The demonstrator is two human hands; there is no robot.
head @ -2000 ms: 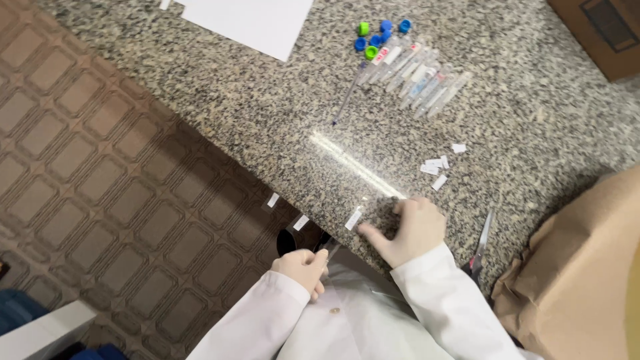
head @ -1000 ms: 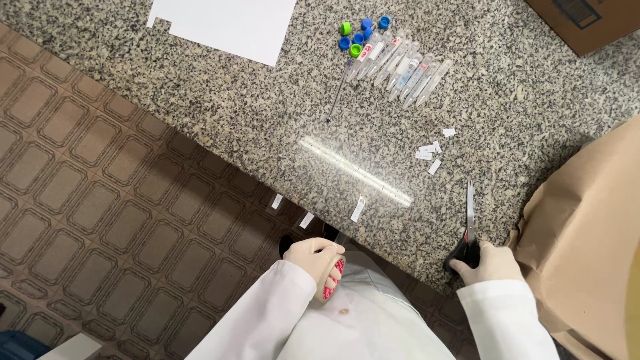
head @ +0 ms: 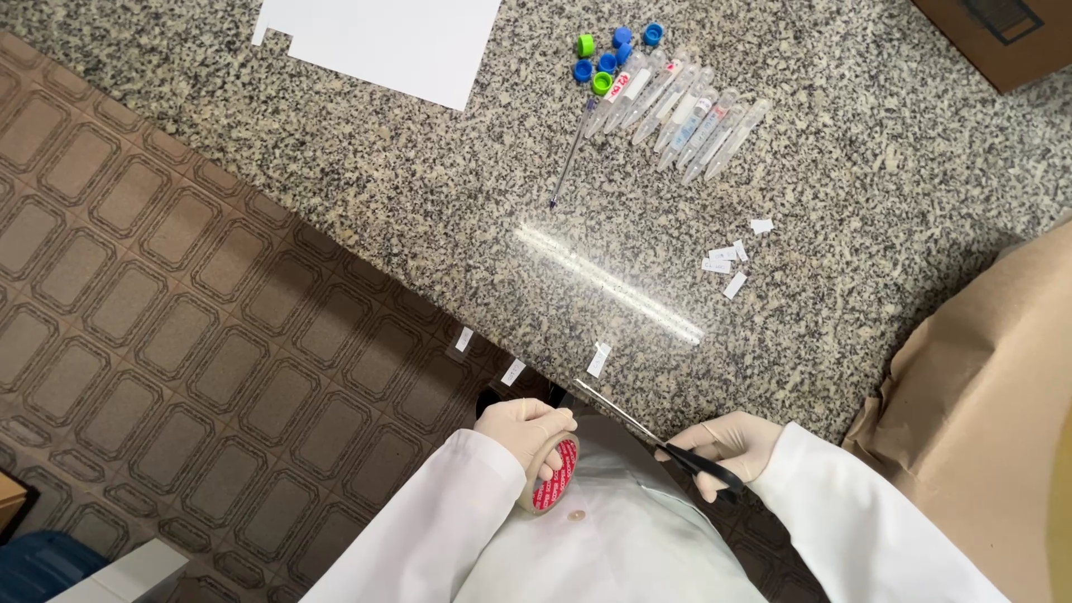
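Gloved, my left hand grips a roll of adhesive tape in front of the white coat. My right hand, also gloved, holds black-handled scissors whose blades point up and left over the counter edge. Beyond the blade tips a small paper label lies near that edge. Two more labels, one here and one here, hang at the edge on what look like clear tape strips. Several cut paper slips lie farther right on the granite.
Several clear conical tubes lie in a row on the granite counter, beside blue and green caps and a pen. A white sheet is at the back, a cardboard box at top right, brown paper at right.
My right hand was empty near the label, then reached the scissors lying on the counter; now it has lifted them and brought them left. The tape roll in my left hand shows more fully.
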